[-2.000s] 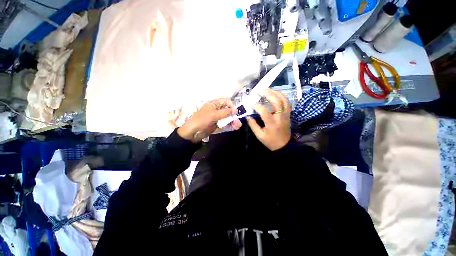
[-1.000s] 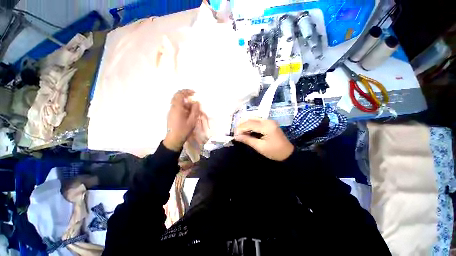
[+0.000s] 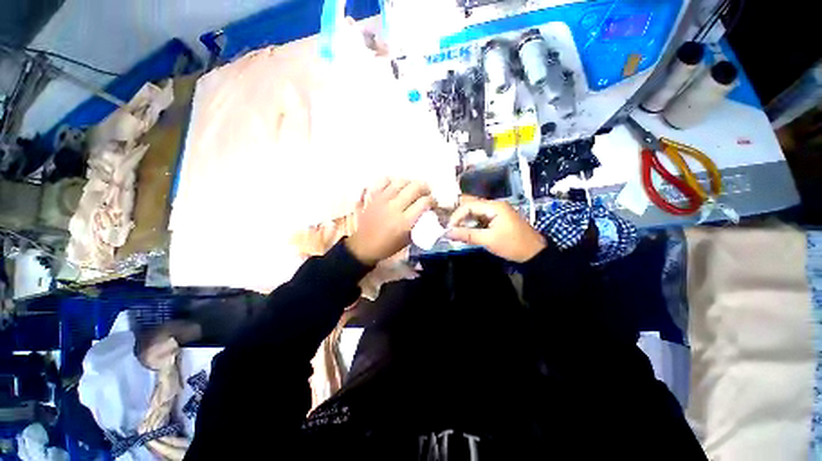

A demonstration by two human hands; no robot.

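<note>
My left hand (image 3: 393, 221) is at the front edge of the machine table, its fingers closed on a pale fabric piece (image 3: 426, 231) that looks washed out to white. My right hand (image 3: 491, 229) pinches the right side of this piece between thumb and fingertips. Peach cloth (image 3: 393, 274) hangs below my left hand over the table edge. The overlock machine (image 3: 469, 54) with its yellow label (image 3: 515, 137) stands just beyond my hands. The large pale peach stack (image 3: 243, 171) lies left of the machine. The needle area is hard to make out.
Gingham strips (image 3: 577, 230) bunch right of my right hand. Scissors (image 3: 678, 176) and two thread cones (image 3: 701, 94) are on the table at right. A folded peach bundle (image 3: 748, 333) lies lower right. Crumpled peach pieces (image 3: 113, 198) lie upper left. White panels (image 3: 113, 378) are lower left.
My left hand has moved right from over the peach stack to meet my right hand at the fabric. My right hand has moved slightly right. The camera view has shifted a little.
</note>
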